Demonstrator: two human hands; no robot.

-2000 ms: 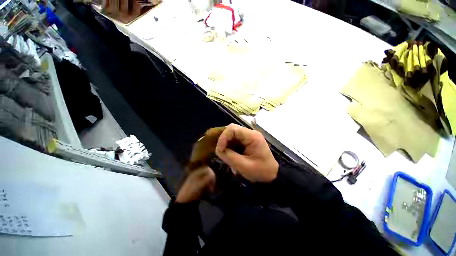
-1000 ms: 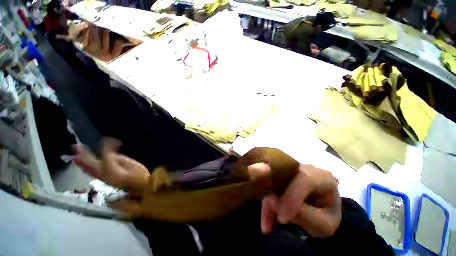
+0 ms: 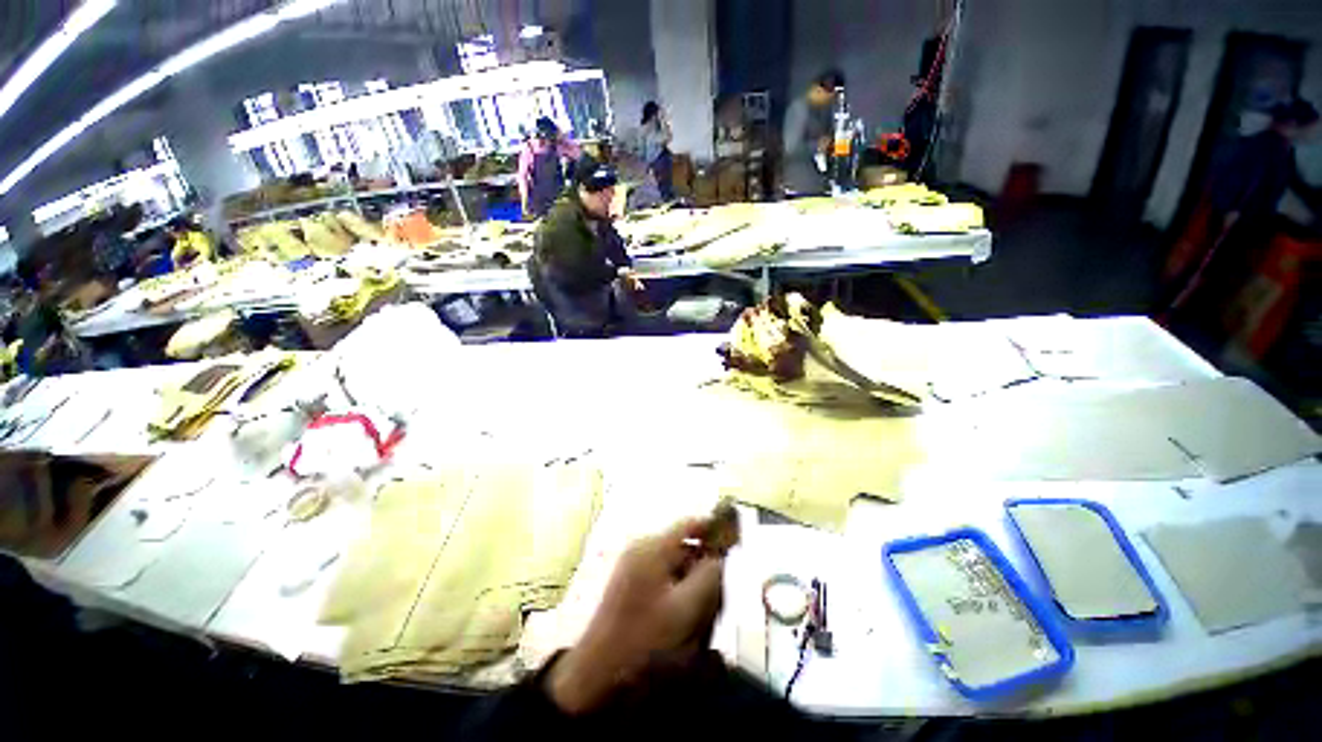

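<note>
My left hand (image 3: 645, 609) is raised over the near edge of the white table (image 3: 855, 660), a little below the middle of the view. Its fingers are pinched together at a small brown piece (image 3: 721, 525), which shows only as a blurred bit at the fingertips. My right hand is not in view. A stack of flat tan panels (image 3: 450, 565) lies just left of my hand. A tape roll (image 3: 787, 597) and thin pen-like tools (image 3: 821, 609) lie to its right.
Two blue-rimmed trays (image 3: 902, 580) stand at the right; one holds small bits. Behind are a tan panel (image 3: 834, 457) and a yellow and brown bundle (image 3: 764, 345). A white bundle with a red band (image 3: 341, 442) is at left. A person (image 3: 580, 254) stands beyond the table.
The view has swung up and right. The long brown strip held between both hands no longer shows. My right hand has left the view, and my left hand is now over the table edge.
</note>
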